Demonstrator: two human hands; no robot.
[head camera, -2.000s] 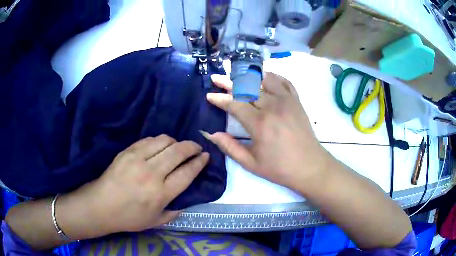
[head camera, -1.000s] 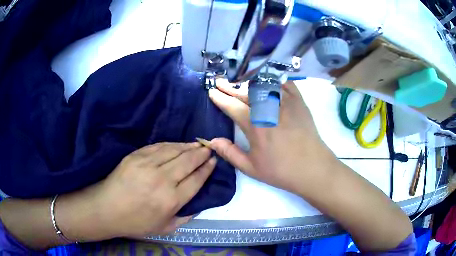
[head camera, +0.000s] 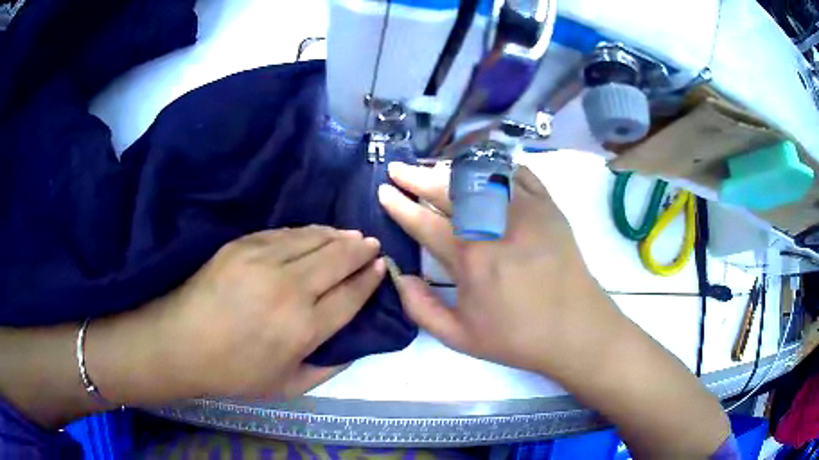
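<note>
The dark navy garment piece (head camera: 242, 171) lies on the table at left, its right edge under the presser foot (head camera: 376, 148). My left hand (head camera: 278, 305) lies flat on the cloth near its front end, fingertips close to my right thumb. My right hand (head camera: 503, 269) rests at the cloth's right edge, index and middle fingertips on it just in front of the presser foot. A short tan pointed tool (head camera: 392, 269) shows at my right thumb tip, touching the cloth. The grey-blue tension knob (head camera: 480, 193) hides part of my right hand.
The white machine head (head camera: 431, 54) stands over the cloth. Green and yellow scissors handles (head camera: 669, 232) lie at right, with a black cord (head camera: 702, 269) and an orange-brown tool (head camera: 744, 319). A mint-green block (head camera: 766, 175) sits on brown cardboard (head camera: 691, 135). A measuring tape (head camera: 377, 426) runs along the front edge.
The machine appears further right in view than at first. The front end of the cloth has moved toward the machine since a second ago. My left hand has moved forward with it.
</note>
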